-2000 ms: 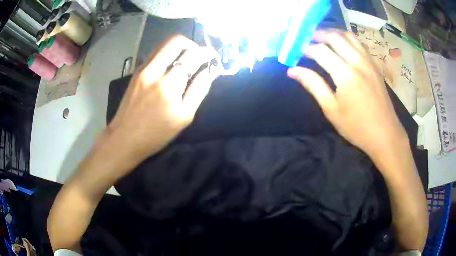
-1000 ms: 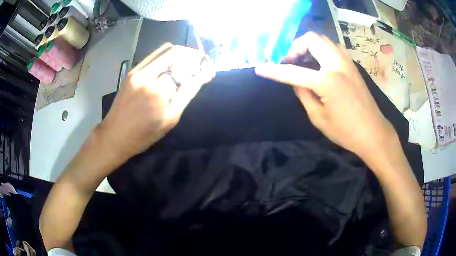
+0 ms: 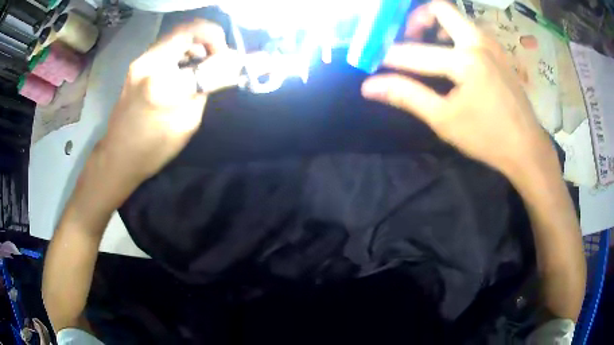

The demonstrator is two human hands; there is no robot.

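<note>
The black garment piece has a flat matte band (image 3: 303, 128) across the table and shinier wrinkled cloth (image 3: 269, 209) hanging below it. My left hand (image 3: 165, 91) is at the band's left side, fingers curled; whether they pinch the cloth cannot be told. My right hand (image 3: 464, 101) is over the band's right side, thumb and fingers apart, beside the bright blue guard (image 3: 377, 37). A small metal wire loop (image 3: 266, 82) shows between the hands at the band's far edge. White lamp glare hides the needle area.
Pink and cream thread cones (image 3: 57, 64) stand at the upper left of the white table (image 3: 57, 182). Handwritten paper notes (image 3: 592, 108) and a green pen (image 3: 542, 20) lie at the upper right. A blue basket (image 3: 596, 283) is at the lower right.
My left hand has moved left, away from the wire loop. My right hand has spread its thumb and fingers and shifted slightly right. The whole view has shifted a little, with the table higher.
</note>
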